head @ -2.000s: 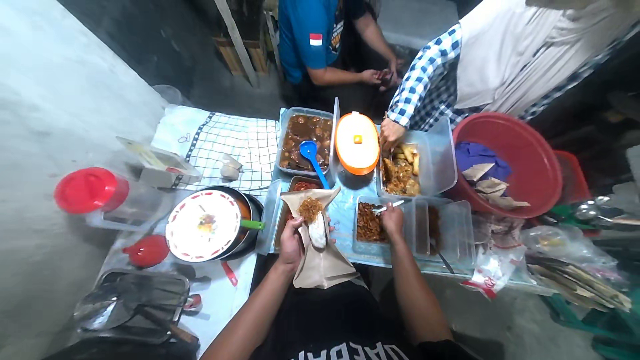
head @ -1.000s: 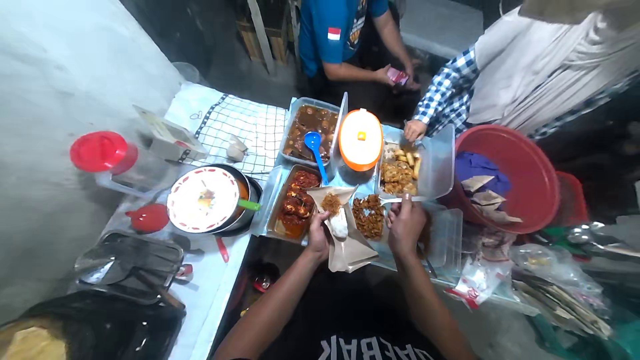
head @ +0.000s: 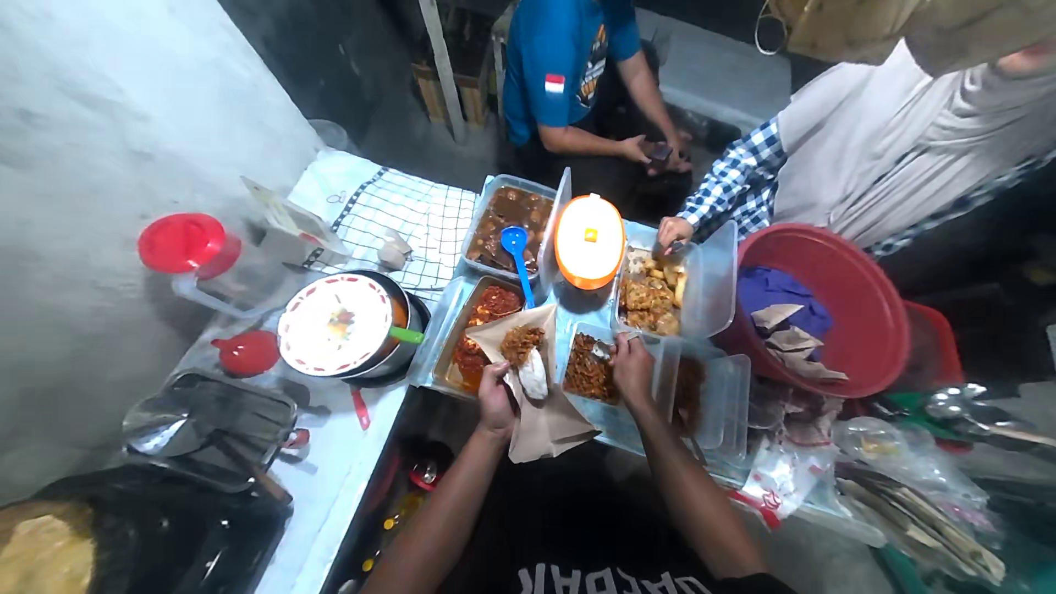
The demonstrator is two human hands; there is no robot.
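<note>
My left hand (head: pixel 497 402) holds a sheet of brown wrapping paper (head: pixel 549 425) with white rice (head: pixel 534 375) and browned shredded food (head: pixel 522 342) on it. My right hand (head: pixel 633 371) is closed on a utensil, whose metal end reaches into a plastic container of brown food strips (head: pixel 587 375). Left of the paper sits a container of food in red sauce (head: pixel 472 338). Behind it, a blue ladle (head: pixel 516 247) rests in a container of brown stew (head: pixel 505 219). An orange-rimmed lidded container (head: pixel 589 239) stands beside the stew.
Across the table a person's hand (head: pixel 675 233) reaches into a container of fried food (head: pixel 652 289). A red basin (head: pixel 874 305) stands right. A pot with a floral lid (head: pixel 334 322), a red-lidded jug (head: pixel 183 245) and a black tray (head: pixel 239 412) are left. Another person sits behind.
From one second ago, the utensil's end has come into view in the container of brown strips, at my right hand. My left hand keeps hold of the paper with the food.
</note>
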